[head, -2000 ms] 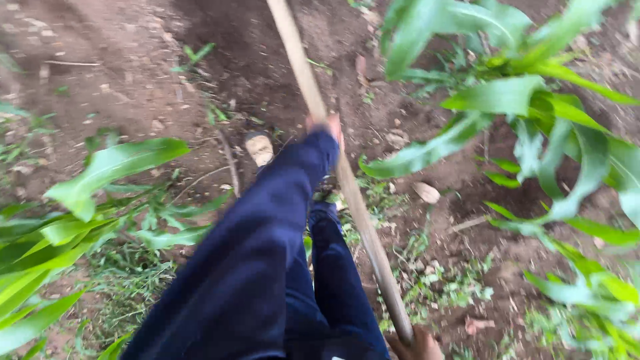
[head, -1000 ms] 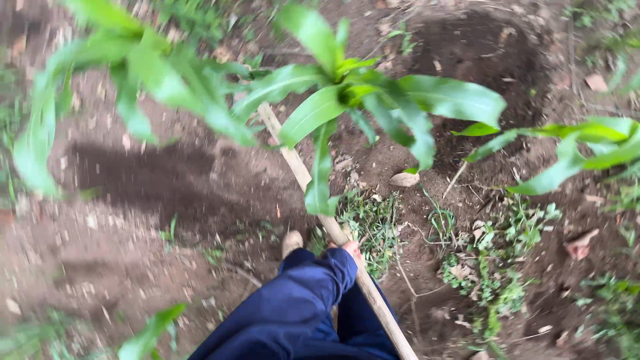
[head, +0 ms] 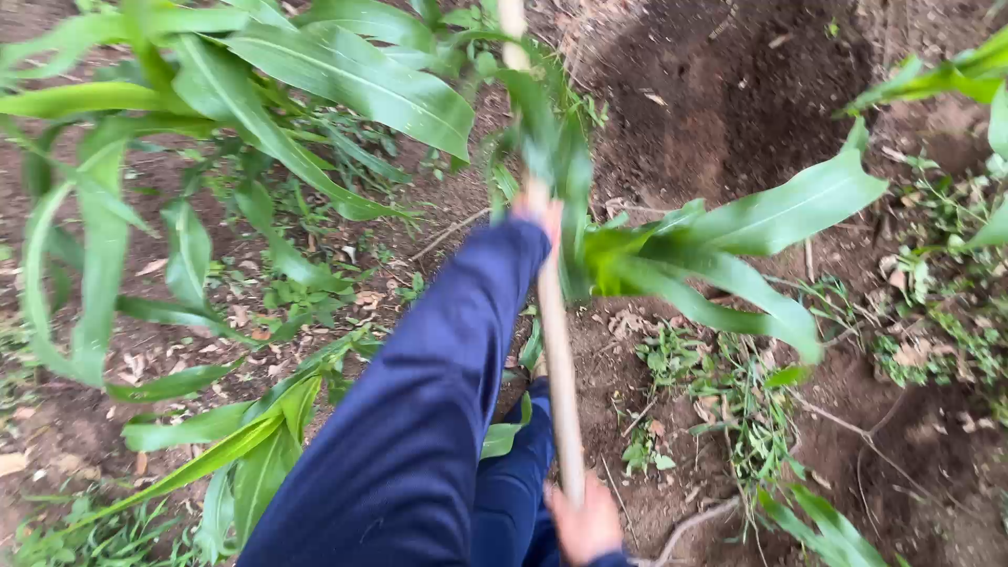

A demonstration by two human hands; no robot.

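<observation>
A long pale wooden pole (head: 561, 378) runs nearly straight up the view, a little left of a leafy maize plant (head: 630, 260). Around its upper part my left hand (head: 540, 211) is closed, at the end of a dark blue sleeve and partly beside blurred leaves. Lower down, my right hand (head: 584, 516) grips the pole near its bottom end, close to my blue-clad legs. The pole's far end passes behind leaves and out of the top of the view, so whatever it carries there is hidden.
Large maize leaves (head: 354, 79) spread over the upper left, with another maize plant (head: 268, 441) at lower left. Dark loosened soil (head: 732, 102) lies at the upper right. Low weeds (head: 740, 409) and a bare root or twig (head: 701, 516) are on the ground at right.
The pole has swung from a slant toward the upper left to nearly upright in the view. My right hand shows more fully than before. The view has shifted strongly over the plants.
</observation>
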